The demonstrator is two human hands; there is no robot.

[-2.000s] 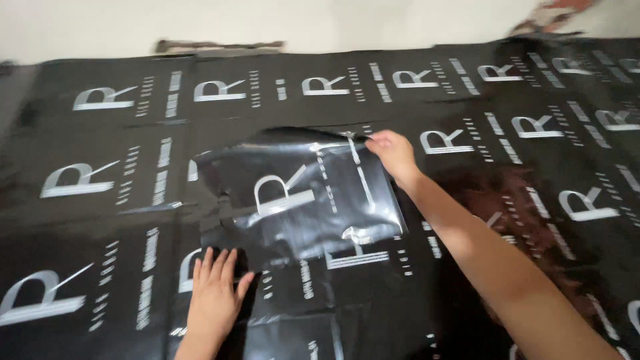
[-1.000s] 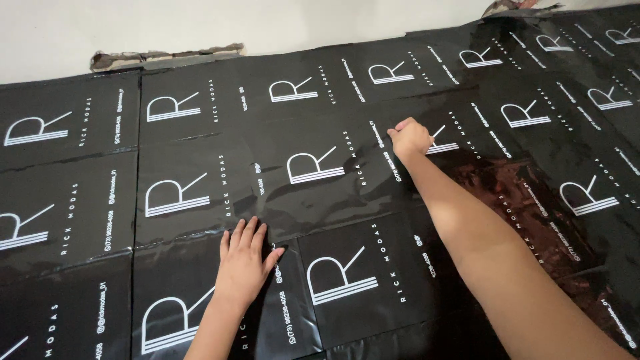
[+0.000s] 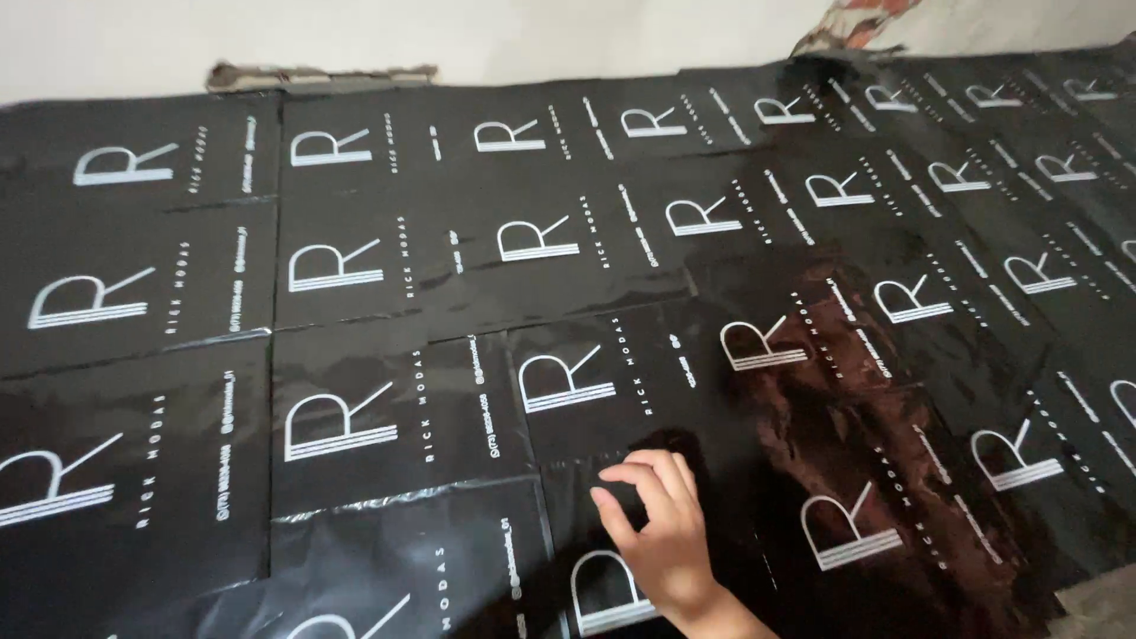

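Note:
Overlapping black plastic sheets (image 3: 461, 293) with white printed letters and small writing cover the flat surface. Low in the head view, right of centre, my right hand (image 3: 661, 528) hovers over or rests lightly on them; contact cannot be told. Its fingers are curled with a gap between thumb and forefinger, and nothing shows between them. A printed letter lies partly behind this hand. Sheet edges and creases catch the light at lower left. My left hand is out of view.
Behind the sheets runs a white wall (image 3: 568, 35), with a chipped slot (image 3: 319, 76) at its foot and a broken patch showing reddish brick (image 3: 865, 22). A rough greyish surface (image 3: 1100, 603) shows at the lower right corner.
The sheet that my right hand held up two seconds ago lay flat one second ago. My right hand has let go, and my left hand has left the view.

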